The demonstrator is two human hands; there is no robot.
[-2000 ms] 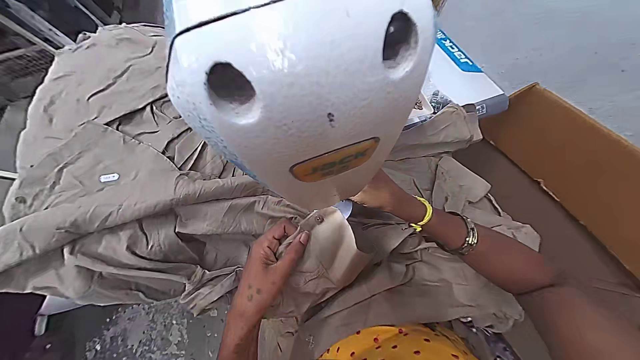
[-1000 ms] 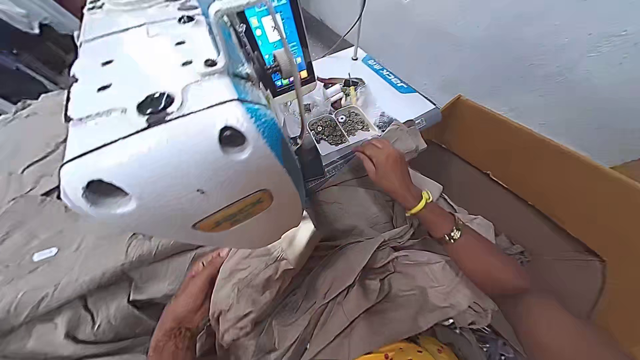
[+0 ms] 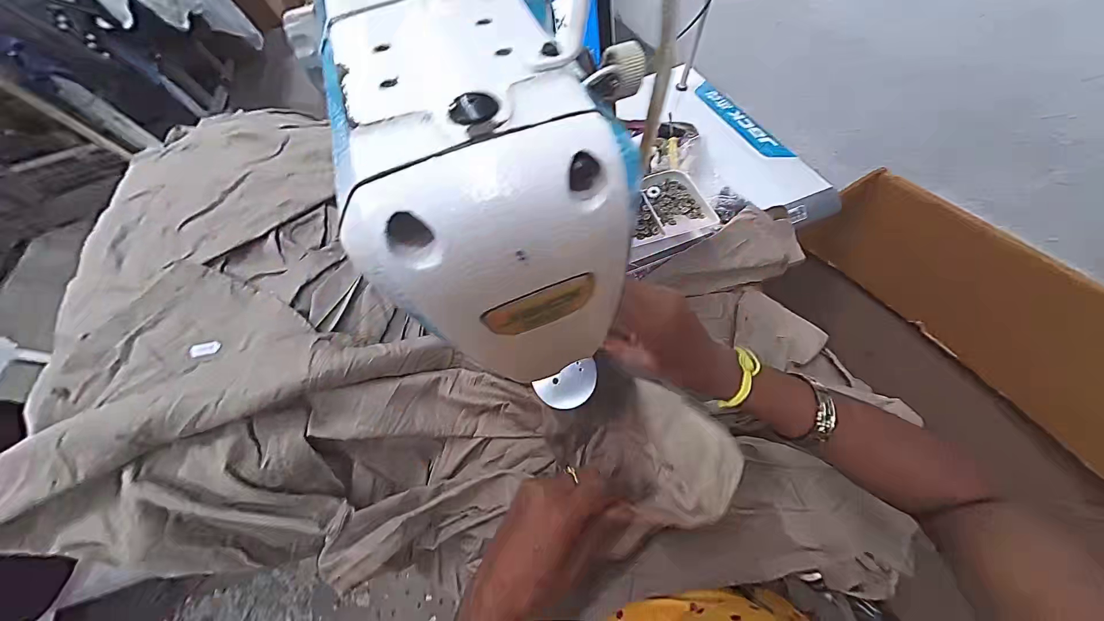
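Observation:
A white and blue Jack sewing machine head (image 3: 492, 207) fills the upper middle, a round metal disc (image 3: 569, 385) showing under its tip. Grey-brown fabric (image 3: 414, 414) lies bunched around and below it. My left hand (image 3: 552, 526), wearing a ring, is closed on the fabric in front of the machine; motion blurs it. My right hand (image 3: 660, 332) is right of the machine's tip, its fingers partly hidden behind the head and blurred, so its grip is unclear. A yellow band and a metal bracelet are on the right wrist.
A divided white tray (image 3: 677, 207) of small metal buttons or fasteners stands on the white machine table (image 3: 811, 190), behind my right hand. A cardboard box wall (image 3: 975, 302) borders the right side. Clothing hangs on racks (image 3: 112, 78) at the upper left.
My right hand has come back from beside the fastener tray to the machine's tip. My left hand has moved from the machine's left side to the fabric in front of it. The view has shifted.

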